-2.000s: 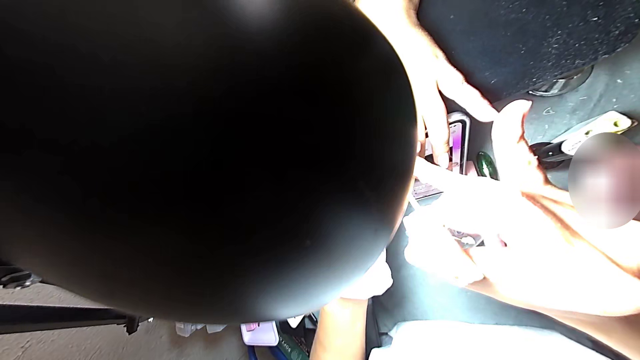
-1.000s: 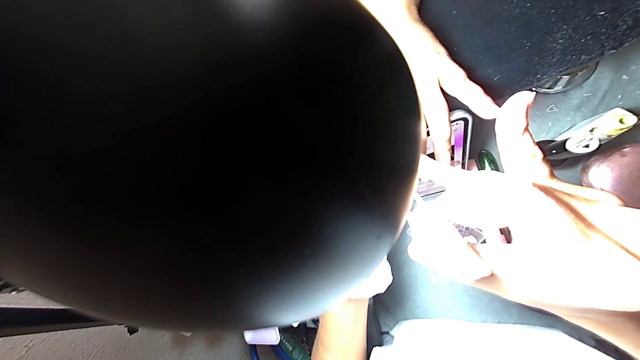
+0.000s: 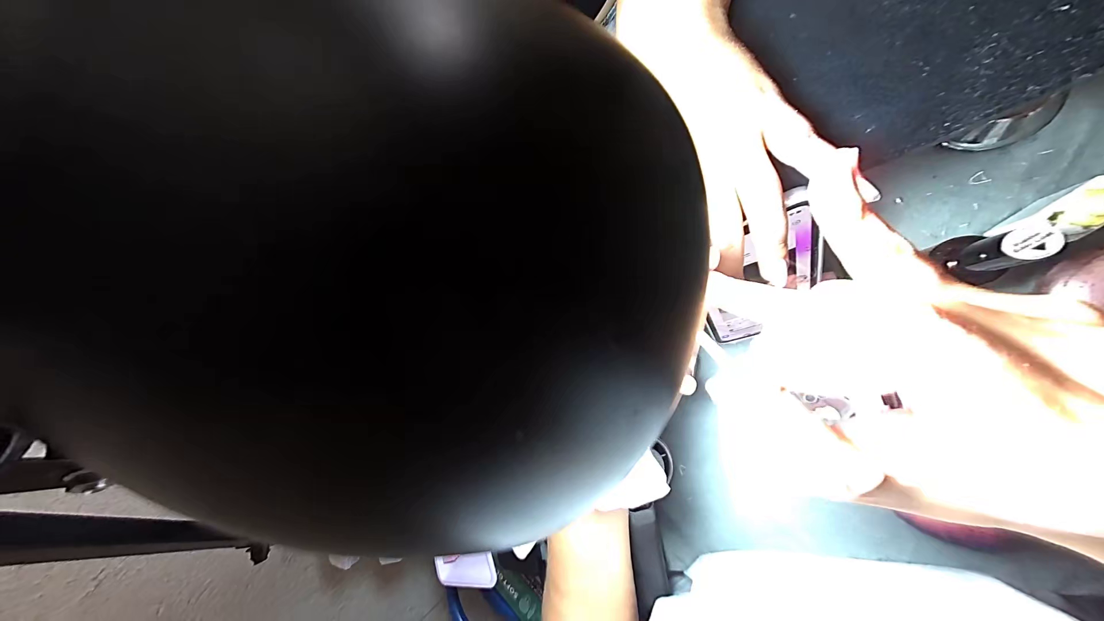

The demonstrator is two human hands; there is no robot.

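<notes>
My left hand (image 3: 711,112) seems to be the one coming down from the top edge. Its fingers are spread and meet another person's hand (image 3: 897,319), which reaches in from the right; strong glare hides whether it grips. The forearm at the bottom appears to be mine, with white material at the wrist; my right hand (image 3: 688,385) is mostly hidden behind a big black rounded thing (image 3: 388,285), only fingertips showing. A thin white stick-like thing (image 3: 714,349) lies near them. Between the hands a phone (image 3: 804,246) with a lit screen shows.
The black rounded thing fills the left. A dark speckled surface (image 3: 897,69) and a round glass-like item (image 3: 1005,129) are at upper right. A black-and-white item (image 3: 1031,241) lies below. White cloth (image 3: 828,591), a green packet (image 3: 517,593) and black bars (image 3: 112,535) show low down.
The other person's thumb has moved left and now overlaps my left hand's outstretched finger. More of the phone shows below my left hand's fingers.
</notes>
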